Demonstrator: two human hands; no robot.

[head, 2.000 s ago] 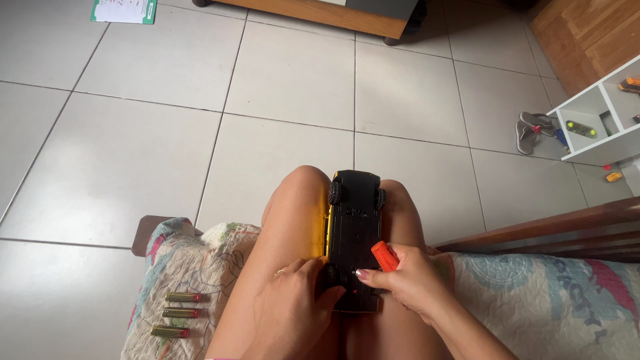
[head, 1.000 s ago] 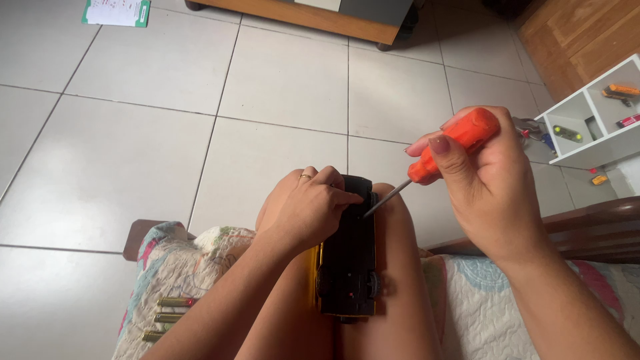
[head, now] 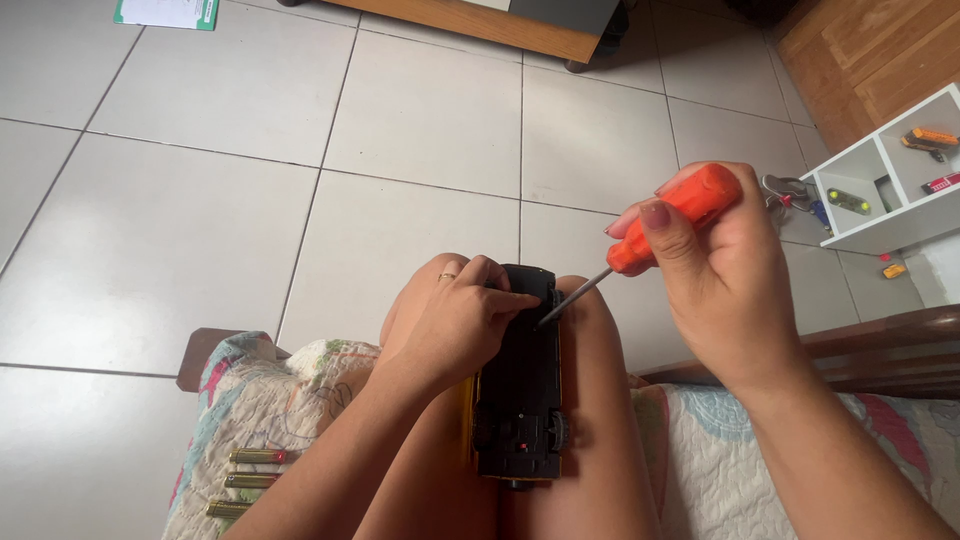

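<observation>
A toy vehicle (head: pixel 517 375) with a black underside and yellow sides lies wheels up across my thighs. My left hand (head: pixel 472 315) grips its far end, the index finger stretched over the underside near a wheel. In my right hand (head: pixel 697 240) is a screwdriver (head: pixel 675 217) with an orange-red handle; its metal shaft slants down and left, the tip at the underside just below my left fingertip. Whether the tip sits in a screw is too small to tell. A small red part shows between the near wheels. Several batteries (head: pixel 257 456) lie on the quilt at the left.
A patterned quilt (head: pixel 727 412) covers the wooden seat on both sides of my legs. White shelves (head: pixel 862 217) with toy vehicles stand at the right, shoes (head: pixel 784 191) beside them. A wooden cabinet (head: pixel 480 24) and a paper on a green board (head: pixel 169 11) are farther off.
Two seconds ago both hands were at the toy vehicle's near end; the left is now at its far end. My right hand has risen, with the screwdriver's shaft now pointing at the underside.
</observation>
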